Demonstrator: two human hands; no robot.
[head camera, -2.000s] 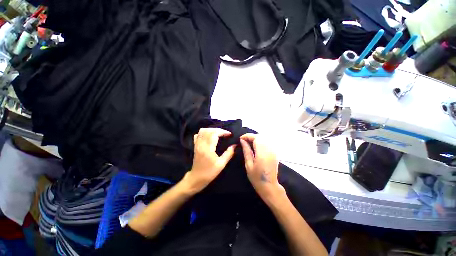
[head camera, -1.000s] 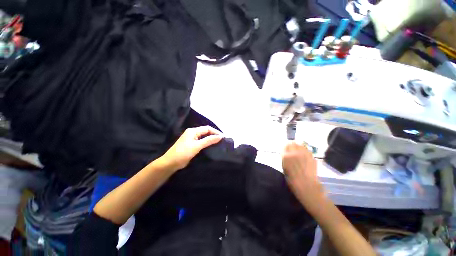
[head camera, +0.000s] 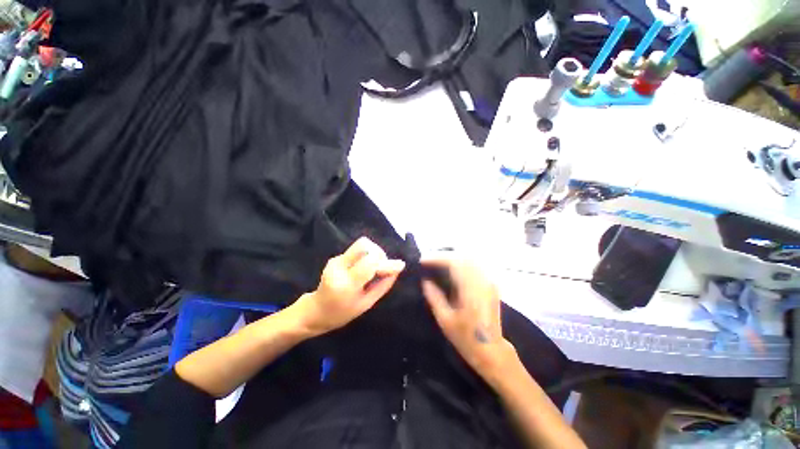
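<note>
The black garment (head camera: 237, 167) covers the left of the table and runs down over the lap. My left hand (head camera: 355, 282) pinches its folded edge between thumb and fingers, left of the needle area. My right hand (head camera: 460, 307) is just right of it at the same edge, thumb and fingers apart and slightly blurred; whether it grips cloth cannot be told. The sewing machine (head camera: 605, 158) stands to the right, its presser foot (head camera: 533, 231) up and right of my hands with no cloth seen under it.
A dark flat phone-like rectangle (head camera: 636, 267) lies under the arm, with pale blue scraps (head camera: 732, 307) to its right. Blue thread pegs (head camera: 649, 42) stand on the head. A curved black band (head camera: 452, 66) lies above. A blue basket (head camera: 197, 320) and striped cloth (head camera: 114, 359) are lower left.
My right hand went right to beside the needle area, then came back left to the cloth edge. My left hand stays at the cloth edge. The camera view has shifted.
</note>
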